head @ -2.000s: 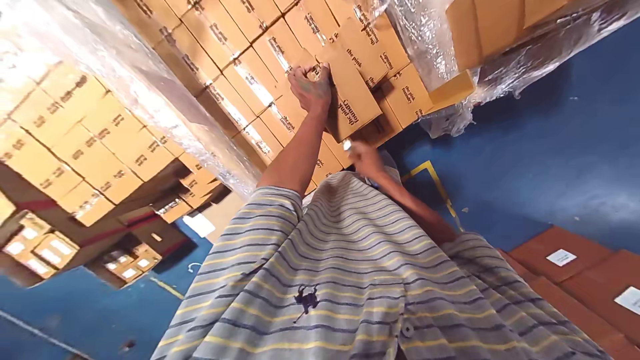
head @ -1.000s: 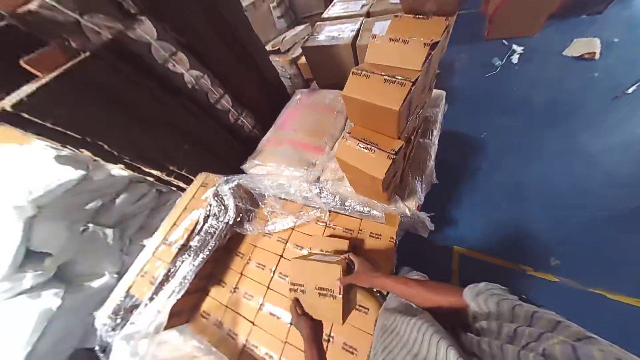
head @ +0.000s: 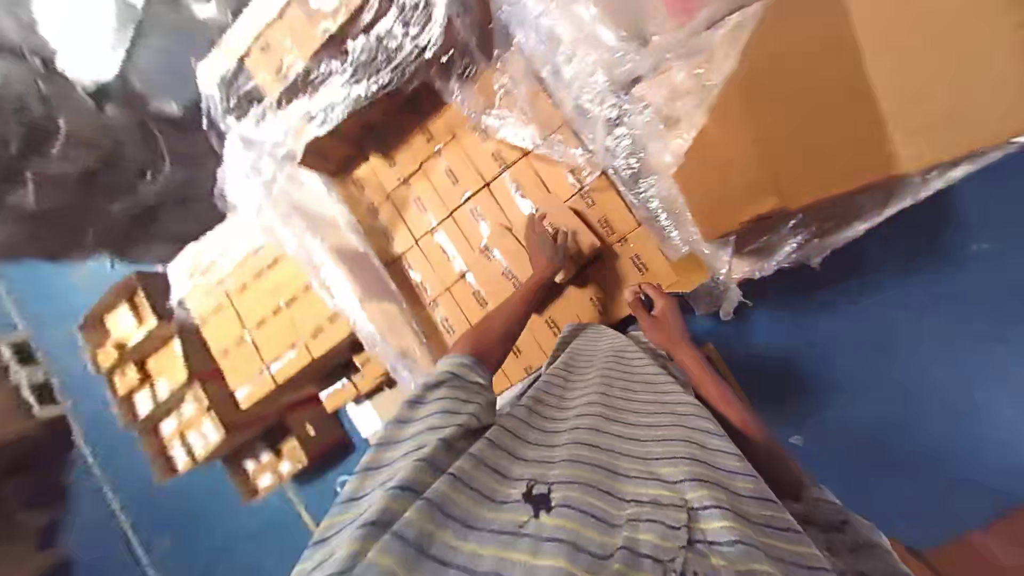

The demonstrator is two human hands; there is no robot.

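Rows of small printed cardboard boxes (head: 460,212) lie packed together, with clear plastic stretch wrap (head: 304,200) around them. My left hand (head: 548,248) rests on one cardboard box (head: 572,224) near the right side of the rows, its fingers bent over the top. Closer to my body, my right hand (head: 660,316) is at the corner of another printed cardboard box (head: 640,260), fingers curled; a small dark thing shows between them, too unclear to name. Whether either hand grips its box cannot be made out.
A large brown cardboard box (head: 848,104) stands at the upper right on crumpled plastic wrap. More stacked boxes (head: 264,308) are at the left. Grey plastic-covered goods (head: 104,160) fill the upper left. Blue floor (head: 896,336) shows at the right.
A second ago both hands were around a box lifted above the rows; now they are apart, at separate boxes. The view has swung strongly.
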